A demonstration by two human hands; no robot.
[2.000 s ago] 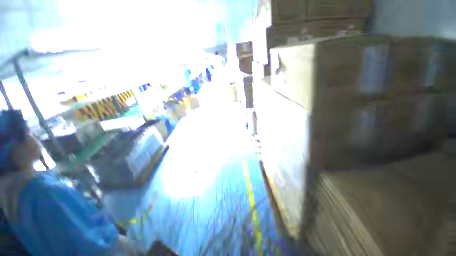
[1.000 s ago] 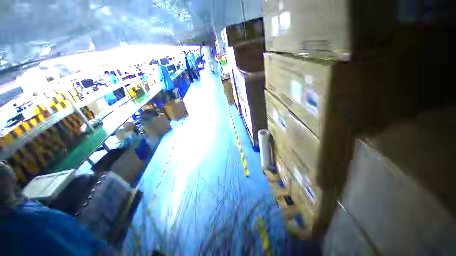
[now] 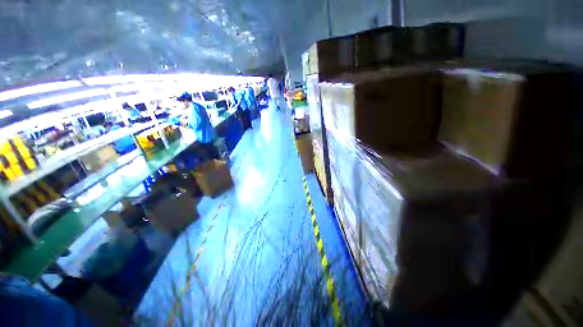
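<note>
Neither of my hands shows in the head view. Nearest in front of me on the right are stacked sealed cartons [image 3: 441, 211], brown, some wrapped in shiny film. A blue floor aisle [image 3: 256, 211] runs forward between them and the benches. A blue sleeve or garment [image 3: 38, 306] of a co-worker is cut off by the lower left edge. What anyone carries is out of view.
A green-topped workbench [image 3: 48, 239] runs along the left, with brown cartons [image 3: 171, 212] on the floor beside it. A yellow-black line [image 3: 316, 233] marks the right side of the aisle. Several people in blue [image 3: 201, 122] stand at the benches further ahead.
The view has moved forward along the aisle. The co-worker in blue has slid back to the lower left edge. Different film-wrapped cartons now stand at the right, and the glare has lessened.
</note>
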